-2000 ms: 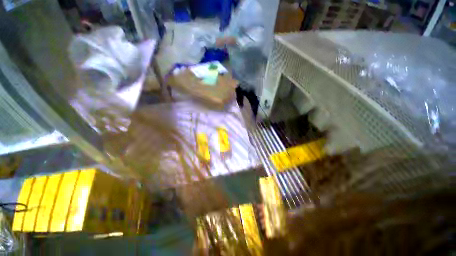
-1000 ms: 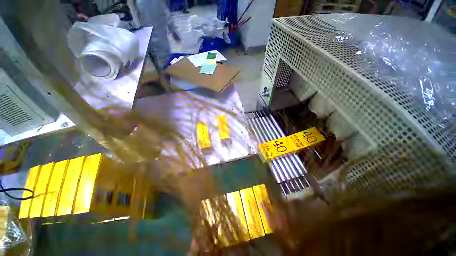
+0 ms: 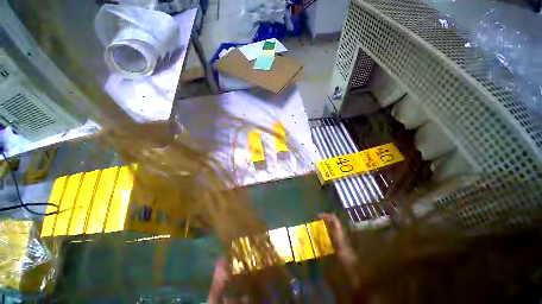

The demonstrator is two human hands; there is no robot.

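A group of yellow cartons (image 3: 302, 242), narrow faces up, is held side by side between my two hands over the green surface (image 3: 279, 205). My left hand (image 3: 218, 282) is at the group's left end, partly hidden by blurred brown strands. My right hand (image 3: 343, 240) is at its right end. A row of yellow cartons (image 3: 361, 162) showing "40" lies across the rollers (image 3: 342, 139) at the tunnel mouth. A larger block of yellow cartons (image 3: 89, 202) stands at the left on the green surface.
The perforated off-white tunnel (image 3: 440, 77) with pale curtain flaps (image 3: 428, 139) is at right. Two slim yellow cartons (image 3: 256, 146) lie apart on the white table (image 3: 208, 119). A film roll (image 3: 132, 56), a cardboard sheet (image 3: 279, 77) and bagged cartons (image 3: 18, 252) also show.
The view has shifted, so most things sit further right and higher. The carton group stays between my hands, which now show more clearly at its ends. The row on the rollers looks unchanged.
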